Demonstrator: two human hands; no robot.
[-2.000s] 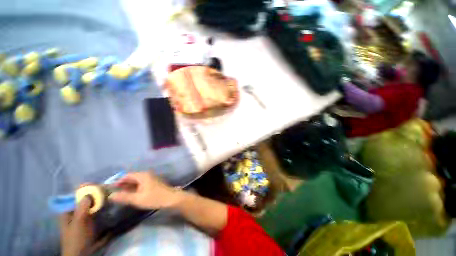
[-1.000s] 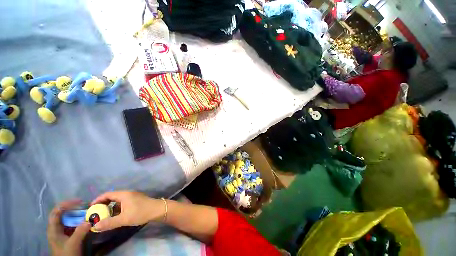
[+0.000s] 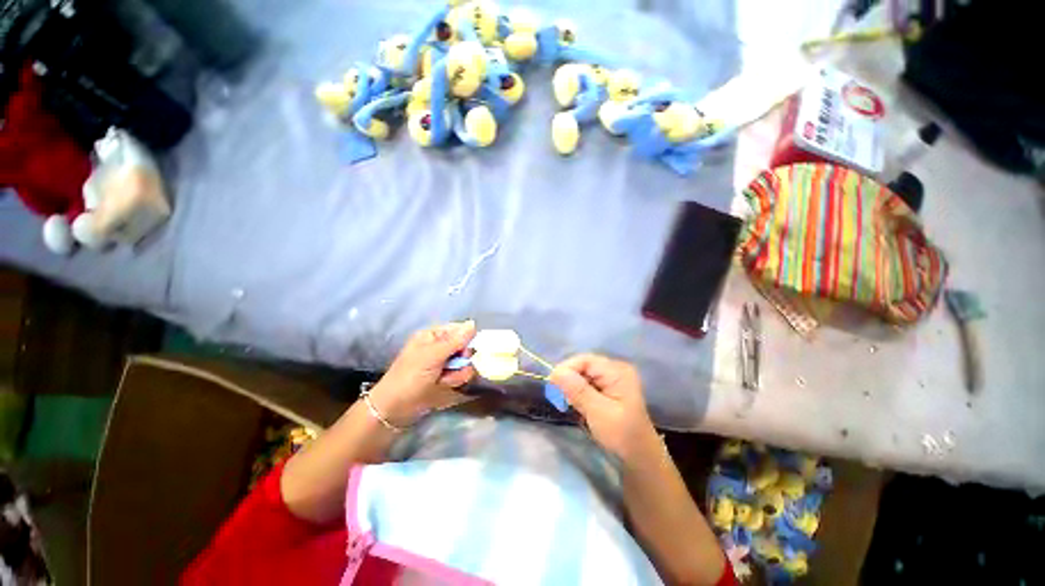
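Observation:
A small plush piece with a pale-yellow round part (image 3: 496, 355) is between my hands above the apron, at the table's near edge. My left hand (image 3: 426, 369) pinches it at its left side, with a bit of blue at the fingertips. My right hand (image 3: 600, 395) is to its right and pinches a blue end (image 3: 557, 396). Two thin yellowish strands run from the round part to my right fingertips. No needle can be made out.
Blue-and-yellow plush pieces (image 3: 464, 69) lie at the back. A phone (image 3: 692, 268), silver tool (image 3: 749, 346), striped pouch (image 3: 837, 238), printed box (image 3: 840, 121) and brush (image 3: 967, 339) are right. Cartons (image 3: 172, 458) stand below both sides; a red-and-white item (image 3: 122, 195) lies left.
The view has swung left, so the table's things stand further right. My hands have moved apart, with strands now stretched between them at the plush piece.

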